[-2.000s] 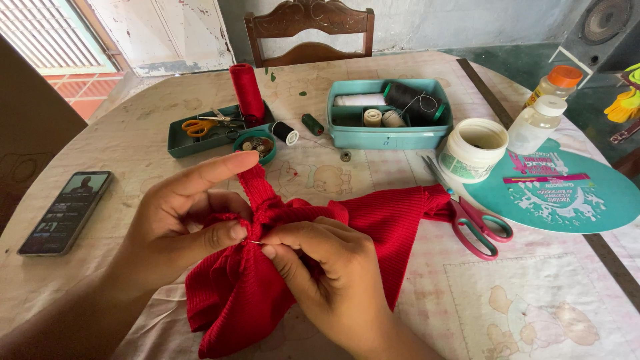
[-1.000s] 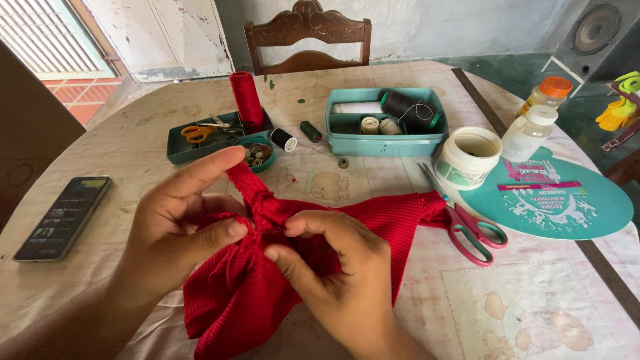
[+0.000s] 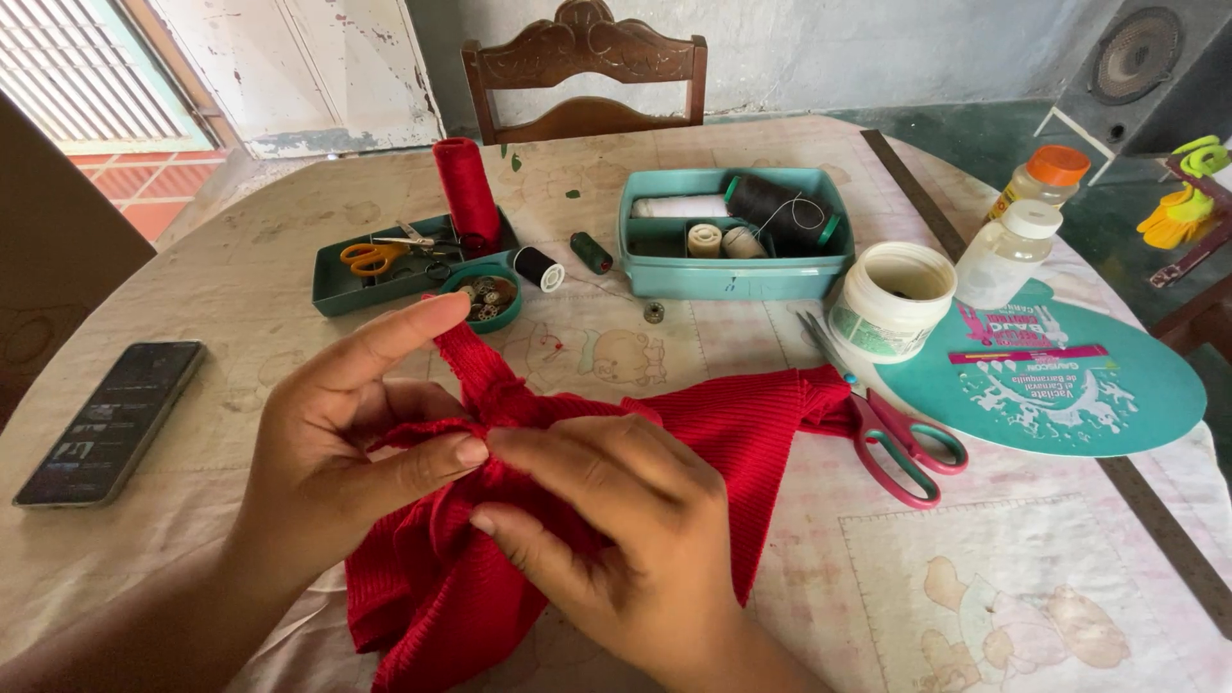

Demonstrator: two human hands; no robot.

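Note:
A red ribbed knit garment lies bunched across the middle of the table, part of it lifted between both hands. My left hand pinches a gathered edge between thumb and fingers, its index finger pointing up along a narrow red strip. Against the same spot rest the fingertips of my right hand, with the thumb spread below; whether a needle is between them cannot be seen. Pink-handled scissors lie by the garment's right end. A red thread cone stands at the back left, near a black thread spool.
A teal box holds thread spools. Left of it, a dark tray carries small orange-handled scissors, beside a dish of buttons. A white jar, bottles, a teal placemat and a long ruler occupy the right. A phone lies left.
Two seconds ago a needle showed at my right fingertips; now none is visible there. The right thumb has come away from its index finger, while the left hand keeps its pinch.

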